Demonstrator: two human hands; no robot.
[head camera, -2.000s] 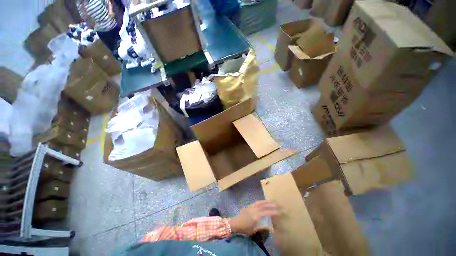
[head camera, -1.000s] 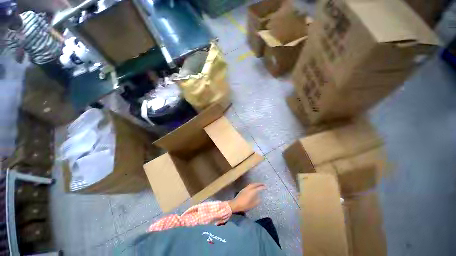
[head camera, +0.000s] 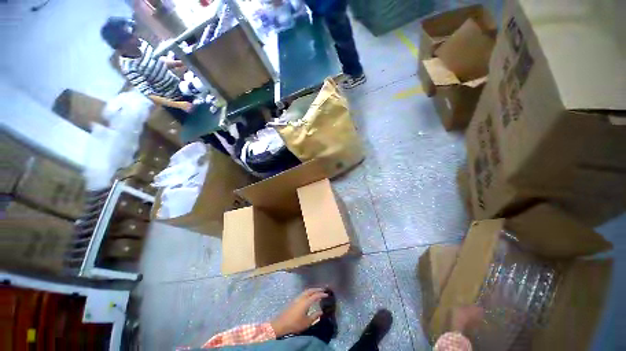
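An open brown carton (head camera: 281, 240) stands on the floor in front of me, its flaps spread and its visible inside bare brown. Another open carton (head camera: 456, 281) at the lower right holds shiny clear ribbed plastic (head camera: 518, 277), possibly blister trays. My left hand (head camera: 300, 313) is low in the centre, before the first carton, empty, with fingers apart and slightly bent. My right hand (head camera: 467, 322) is blurred at the near left side of the right carton; whether it grips a flap or the plastic cannot be told.
A tall printed carton (head camera: 508, 130) stands at the right, a smaller open one (head camera: 449, 103) behind. A tan sack (head camera: 326, 134), a box of white sheets (head camera: 223, 185) and a green-topped bench (head camera: 305, 58) lie ahead. A person (head camera: 147, 72) is at the bench; a metal rack (head camera: 103, 226) stands left.
The view has shifted. The carton at the lower right now shows clear plastic inside. My right hand has come into view there. My left hand is now farther from the right carton than two seconds ago.
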